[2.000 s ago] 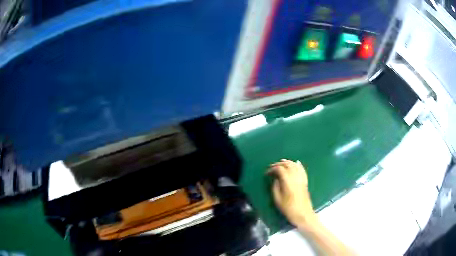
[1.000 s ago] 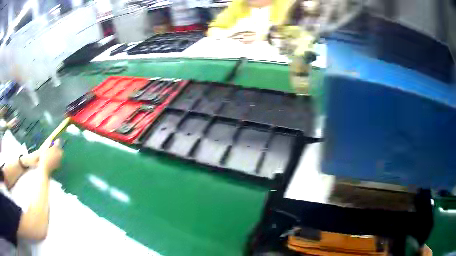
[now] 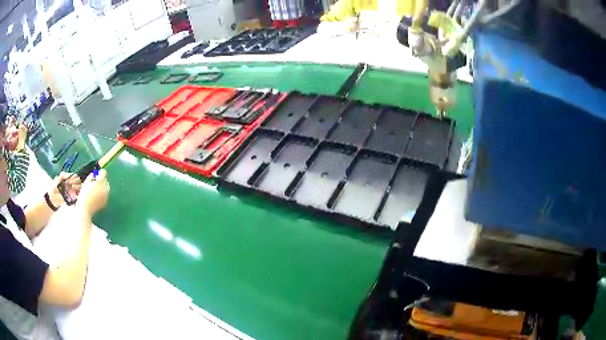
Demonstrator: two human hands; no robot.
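Observation:
Neither of my hands is in the picture. Nearest in front of me, at the lower right, is the press base with black covering [image 3: 492, 279]. The orange-brown nest fixture [image 3: 475, 321] shows low in it, cut off by the bottom edge. The blue press housing [image 3: 538, 139] fills the right side above, with part of the bare-steel press head [image 3: 518, 255] under it. Left of the press lies the black blister tray [image 3: 325, 156] with empty pockets. The red tray [image 3: 173, 126] touches its left end and holds a few dark phone frames [image 3: 216, 144].
A neighbouring worker [image 3: 66, 259] sits at the left and holds a small blue tool [image 3: 96, 174]. Yellow tape [image 3: 111, 154] lies near the red tray. A brass-coloured air fitting [image 3: 441, 86] hangs beside the housing. A person in yellow [image 3: 372, 8] is across the bench.
My view has swung left from the control panel to the trays. The hand seen on the green mat two seconds ago is out of the picture.

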